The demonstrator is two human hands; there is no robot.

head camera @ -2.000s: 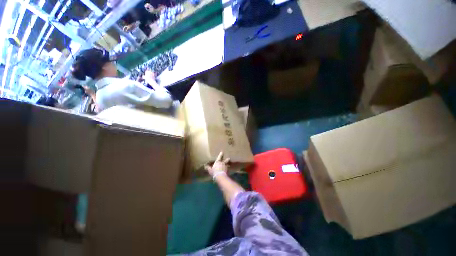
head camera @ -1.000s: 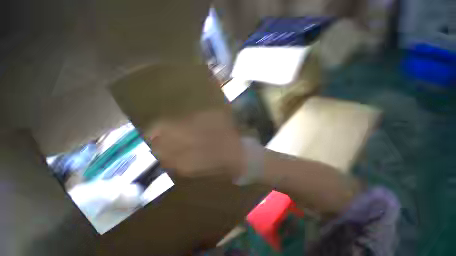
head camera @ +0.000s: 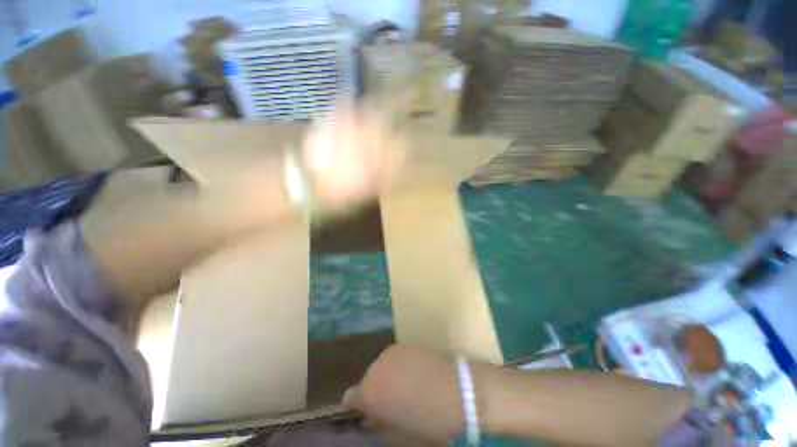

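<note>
An open brown carton is in front of me with its flaps spread. Green floor shows through the gap in its middle. My left hand, with a pale bangle at the wrist, is over the far flaps. It is strongly blurred, so its finger shape and any contact are unclear. My right hand, with a white bead bracelet, is at the near edge of the carton, its fingers curled on the cardboard. The underside of the carton is hidden.
Stacked flattened cartons stand at the back, with closed cartons to their right. A white louvred unit is at the back left. A white surface with small metallic-looking parts is at the lower right. Dark items lie at the far left.
The view has swung from the bench and red stool to the stacked cartons. The carton that blocked much of the view is now lower in front, and both hands show at it.
</note>
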